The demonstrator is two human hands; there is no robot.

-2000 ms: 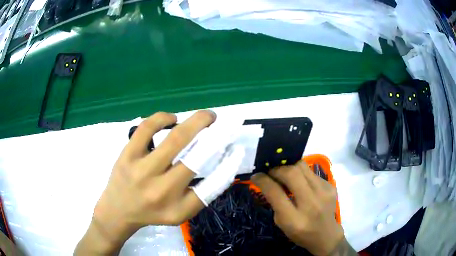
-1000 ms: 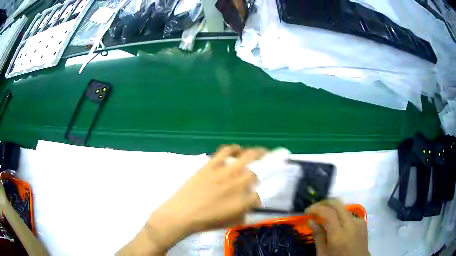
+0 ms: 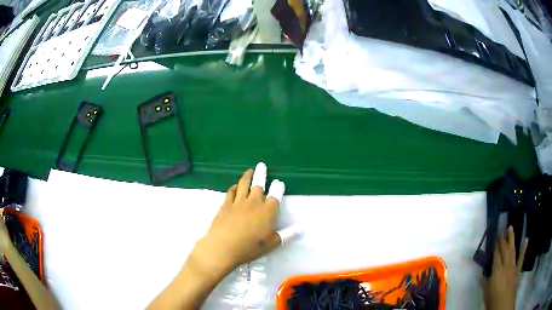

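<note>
My left hand (image 3: 245, 218) is over the white bench strip, below the belt's near edge, with its fingers apart and nothing in it. White cots cover some of its fingertips. My right hand (image 3: 506, 266) is at the right edge region, its fingers over the stack of black frames (image 3: 514, 206); whether it grips one cannot be told. One black frame with yellow dots (image 3: 158, 115) lies on the green belt, left of centre. An orange tray (image 3: 357, 280) full of small black pieces is at the bottom, cut off by the picture's edge.
Another black frame (image 3: 89, 114) lies farther left on the green belt (image 3: 242, 115). Another person's arm (image 3: 24, 266) and a second orange tray (image 3: 41, 248) are at far left. White sheets (image 3: 411, 79), plastic bags (image 3: 181, 27) and a white slotted tray (image 3: 54, 57) lie beyond the belt.
The frame held in both hands is let go, and a second frame now shows on the belt. My left hand is empty; my right hand has moved right to the stack. The earlier belt frame has shifted left.
</note>
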